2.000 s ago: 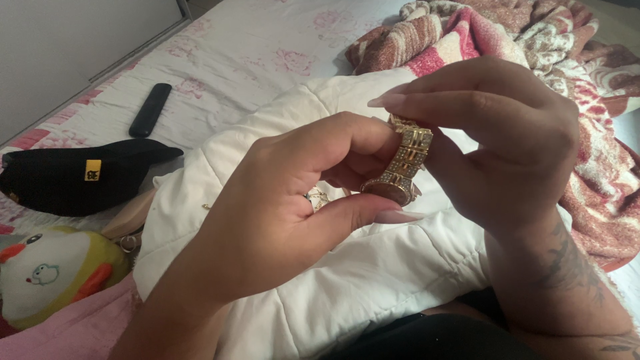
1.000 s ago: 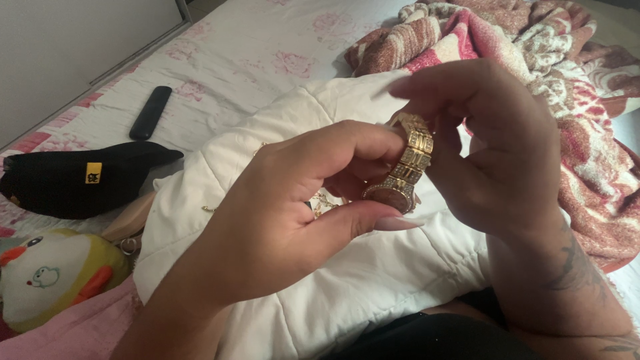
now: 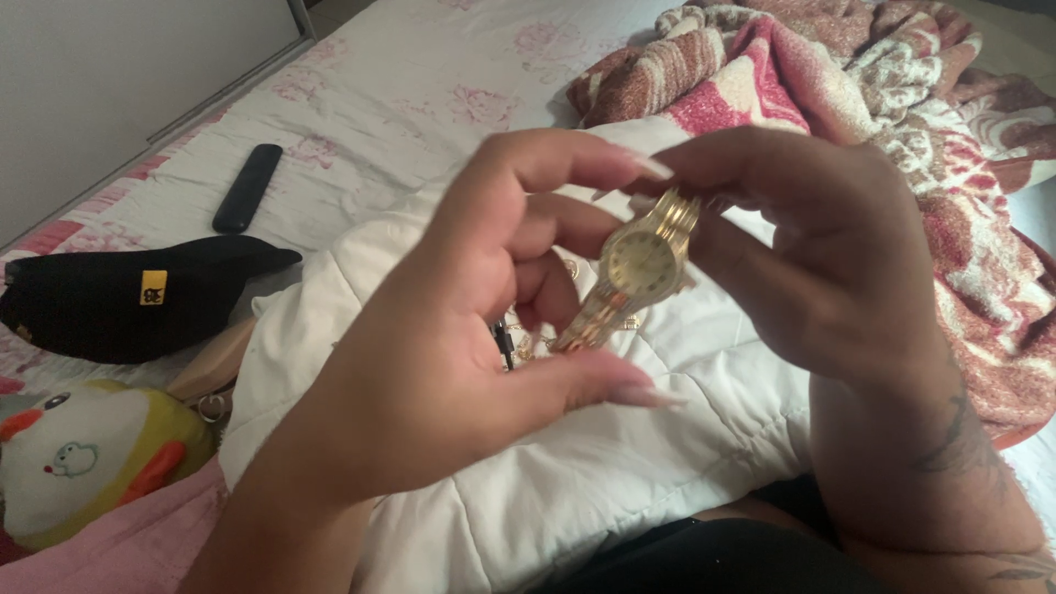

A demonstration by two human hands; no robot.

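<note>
A gold-coloured wristwatch (image 3: 643,262) with a pale round dial hangs tilted between my hands, its face toward me. My right hand (image 3: 813,256) pinches the upper part of the metal band between thumb and fingers. My left hand (image 3: 462,330) curls around the watch's left side, its index fingertip near the top of the band and its thumb by the lower end; whether it grips the watch is hard to tell. Behind my left fingers, gold-coloured jewellery (image 3: 631,322) and a small black object (image 3: 502,342) lie on the white quilt (image 3: 544,503), partly hidden.
A black remote-like object (image 3: 247,188) and a black cap (image 3: 132,301) lie on the floral bedsheet (image 3: 396,91) at the left. Below them rests a plush bird toy (image 3: 99,462) beside pink fabric (image 3: 132,536). A crumpled patterned blanket (image 3: 899,107) covers the right side.
The watch has been turned: earlier its band faced me with the case low, and now the dial shows. My left fingers have spread and lifted toward my right hand.
</note>
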